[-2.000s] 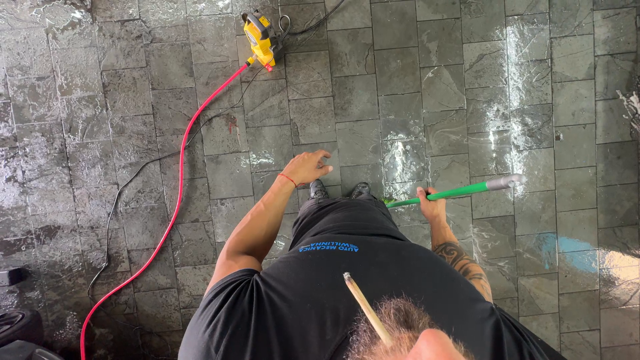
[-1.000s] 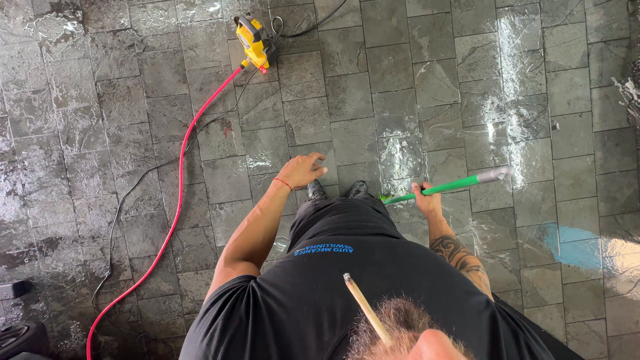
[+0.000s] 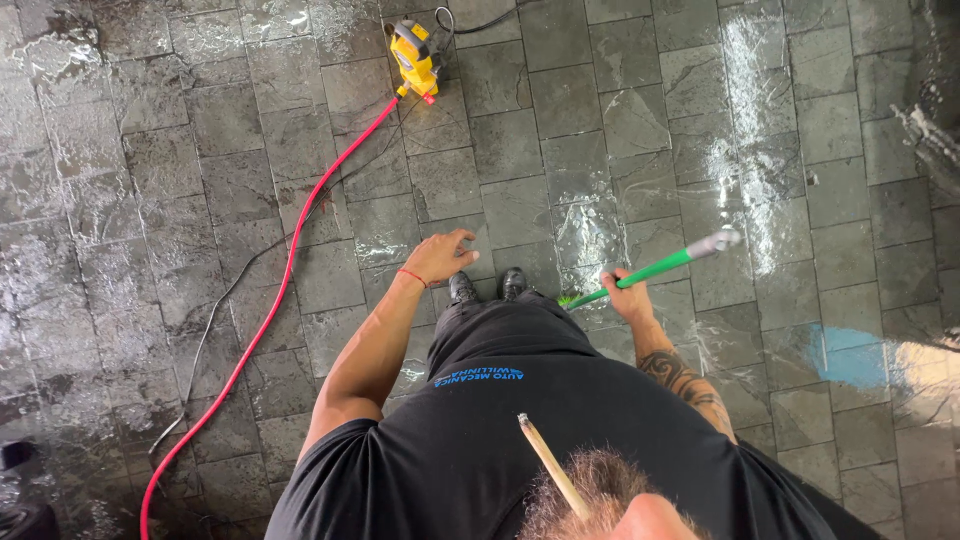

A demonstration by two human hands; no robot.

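Note:
My right hand grips the green pole of a broom, whose grey end points up toward the camera. Green bristles show low beside my dark trousers; the rest of the broom head is hidden. My left hand hangs over the wet floor with its fingers apart and nothing in it, a thin red band at the wrist. Below it are my black shoes. A hand-rolled cigarette sticks out from my mouth area above my black shirt.
A yellow pressure washer stands on the wet stone-tile floor ahead on the left. Its red hose curves down the left side, crossed by a thin dark cable. Dark objects lie at the lower left edge.

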